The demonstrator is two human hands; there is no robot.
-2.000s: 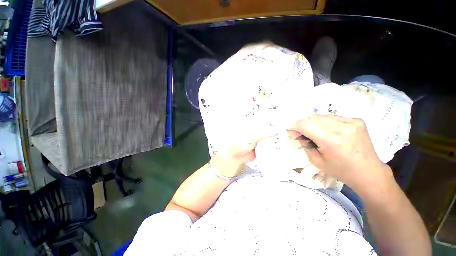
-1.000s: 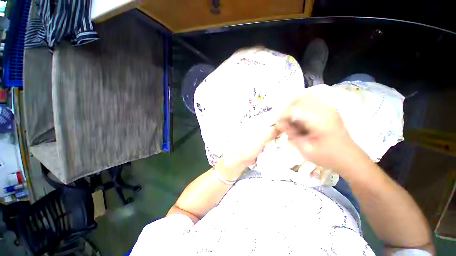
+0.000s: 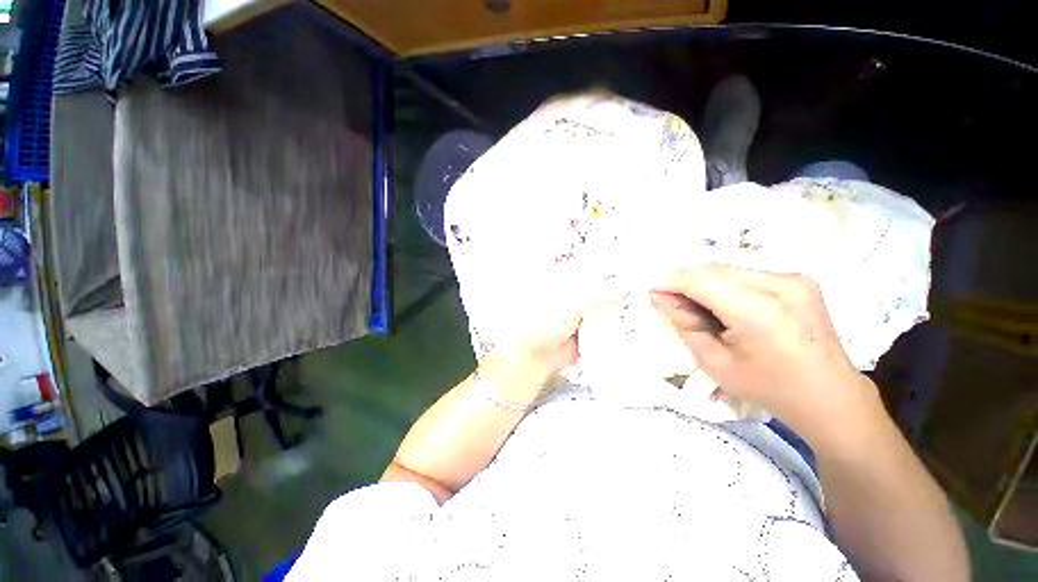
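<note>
A white floral-print garment [image 3: 581,216] lies bunched over my thighs, overexposed in places. My left hand [image 3: 541,341] pinches a fold of it near the middle. My right hand [image 3: 757,330] is just right of it, fingertips pinched together close to the cloth, fingers curled over a dark gap or small dark object in the palm. I cannot tell which. What the right fingertips pinch is too small to see; no needle or thread shows clearly.
A grey-brown fabric-lined bin [image 3: 245,216] with a blue frame stands at left, a striped garment [image 3: 154,40] over its edge. A wooden drawer [image 3: 535,17] is ahead. A black chair [image 3: 131,483] is at lower left. A translucent round bin [image 3: 446,188] stands beyond my lap. A cardboard box [image 3: 1016,500] is at right.
A second ago my right hand was blurred, higher and nearer my left hand. It has moved slightly right and down, with its fingertips back near the cloth. My left hand still holds the fold.
</note>
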